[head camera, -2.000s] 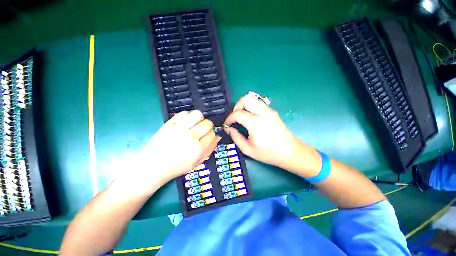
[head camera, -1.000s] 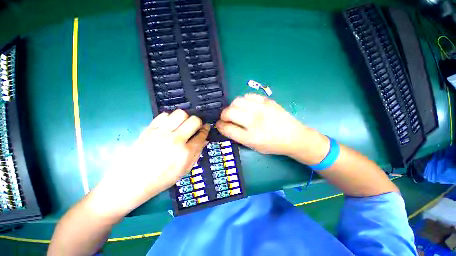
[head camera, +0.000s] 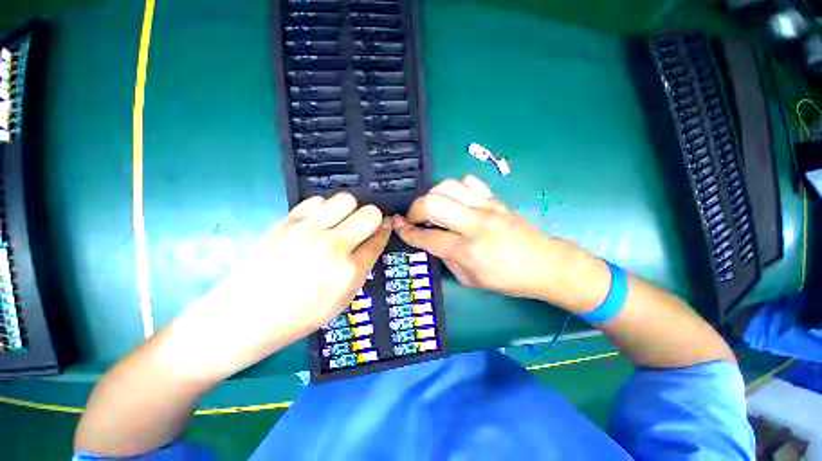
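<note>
The working tray (head camera: 365, 203) runs away from my body, with black parts (head camera: 318, 120) in two columns at its far end and circuit boards (head camera: 410, 295) in two columns at its near end. My left hand (head camera: 329, 261) and my right hand (head camera: 478, 236) meet over the middle of the tray, fingertips pinched close together. In both, thumb and finger are closed on something too small and hidden to name. A small white and yellow board piece (head camera: 488, 158) lies on the mat beyond my right hand.
The board supply tray (head camera: 41, 225) is cut off at the left edge. The black-part tray (head camera: 707, 162) lies at right, with a plain dark tray (head camera: 755, 135) beside it. Yellow tape (head camera: 139, 162) marks the green mat. Tiny green scraps lie near my right hand. Blue clothing shows at far right.
The view has shifted, so the tray's far end is now cut off. The white piece beyond my right hand shows more fully. My hands stay together over the tray; the small bright item between them is now hidden.
</note>
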